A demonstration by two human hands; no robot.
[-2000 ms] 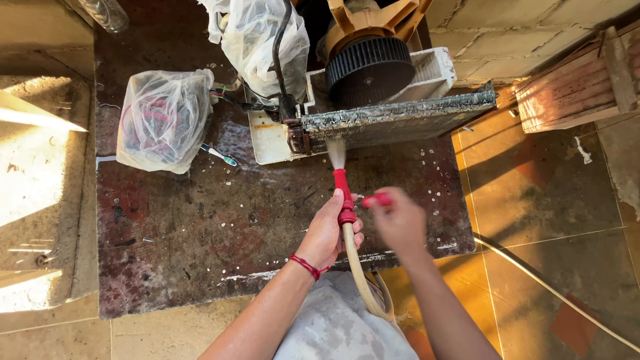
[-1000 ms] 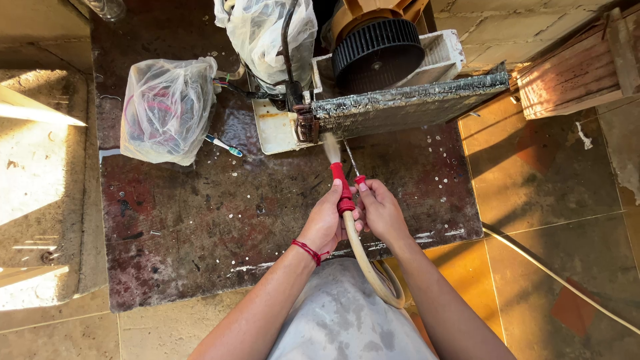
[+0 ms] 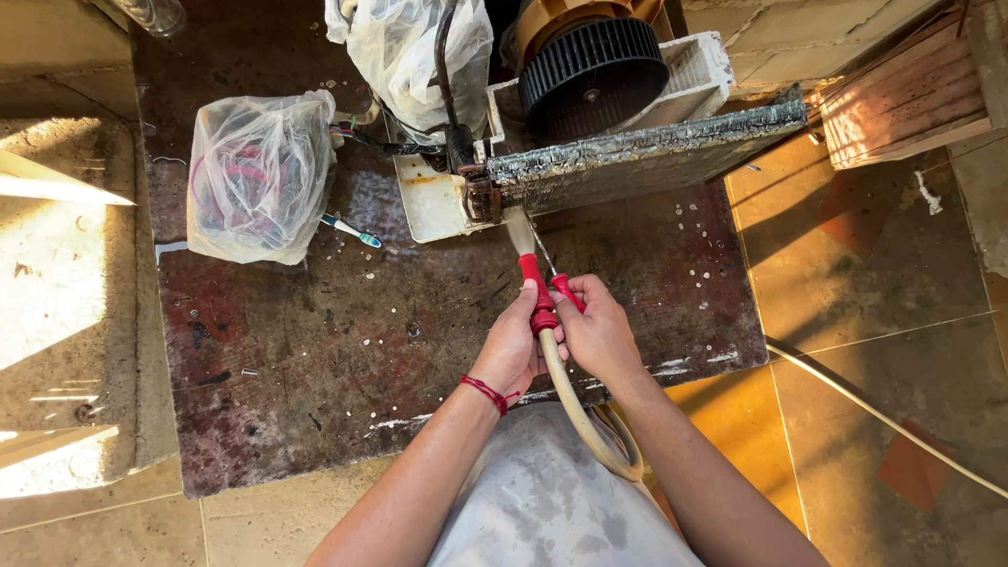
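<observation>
My left hand (image 3: 512, 339) grips a red hose nozzle (image 3: 534, 282) on a beige hose (image 3: 568, 394); water sprays from it at the left lower end of a finned coil (image 3: 646, 165). Beside it, my right hand (image 3: 600, 331) holds a screwdriver by its red handle (image 3: 567, 292), its thin metal shaft pointing up to the coil's lower edge. Behind the coil stands a black blower wheel (image 3: 594, 75) under an orange-brown housing (image 3: 579, 14). The coil's left end, with its brown pipe bends, stands over a rusty white metal base (image 3: 437, 201).
A plastic-wrapped bundle (image 3: 260, 181) with wires and a toothbrush (image 3: 352, 231) lie left on the stained worktable (image 3: 315, 339). Another plastic-wrapped part (image 3: 425, 63) stands behind. A wooden piece (image 3: 906, 102) is at the right; the hose crosses the tiled floor.
Two seconds ago my right hand was blurred, apart from the nozzle; since then it has come in beside my left hand, with the screwdriver against the coil's lower edge.
</observation>
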